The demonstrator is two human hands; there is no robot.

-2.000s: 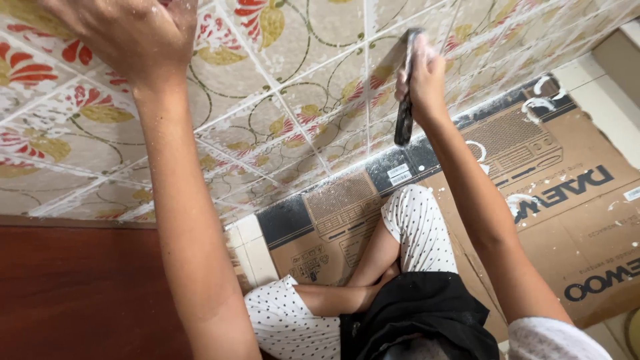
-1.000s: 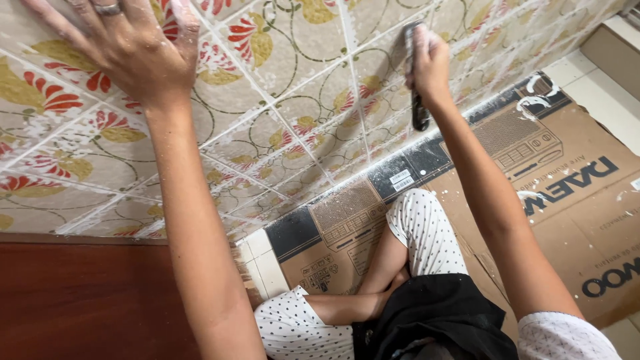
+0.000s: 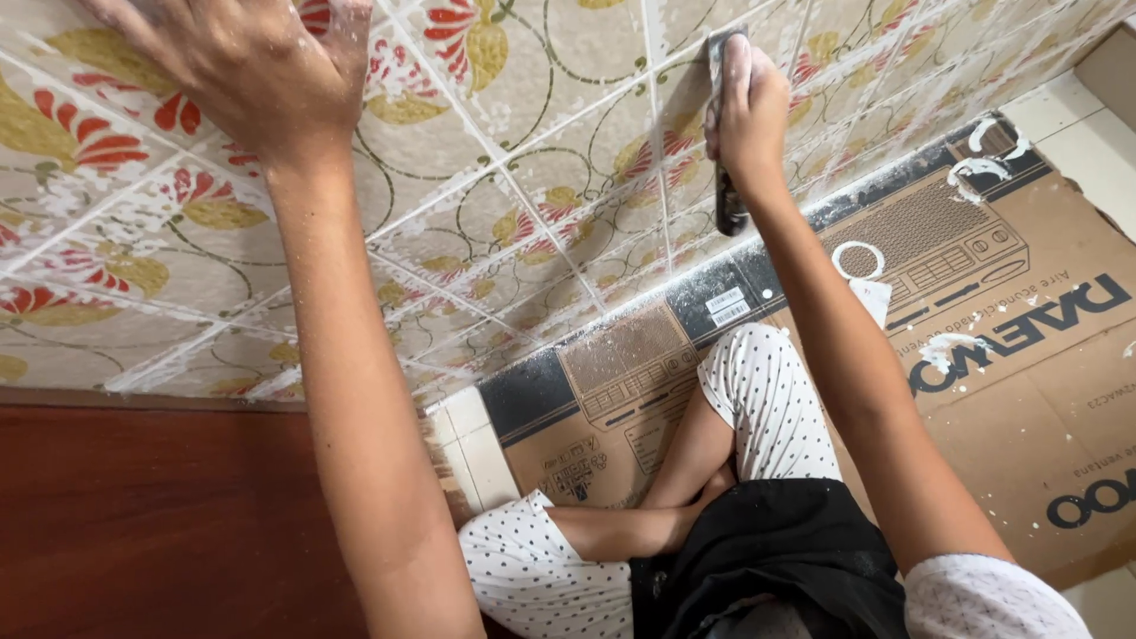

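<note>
My left hand (image 3: 275,80) is spread with its palm against the patterned wall tiles (image 3: 568,124) at the upper left, holding nothing. My right hand (image 3: 750,115) grips a dark-handled scraper or putty knife (image 3: 730,200), its upper end near a white grout line and its handle hanging below my fingers. How its blade meets the tile is partly hidden by my fingers. White residue lies over the floral tiles and their joints, thickest at the lower left. Fine white dust coats both my hands.
A flattened Daewoo cardboard box (image 3: 1003,399) with white compound blobs and a white ring lies under my crossed legs. Pale floor tiles (image 3: 479,453) show at its edge. A reddish-brown wooden surface (image 3: 160,524) is at the lower left, and a box-like edge (image 3: 1109,71) at the upper right.
The scraper was lower down the wall and tilted the other way two seconds ago; my right hand has since turned it. My left hand stays on the tiles.
</note>
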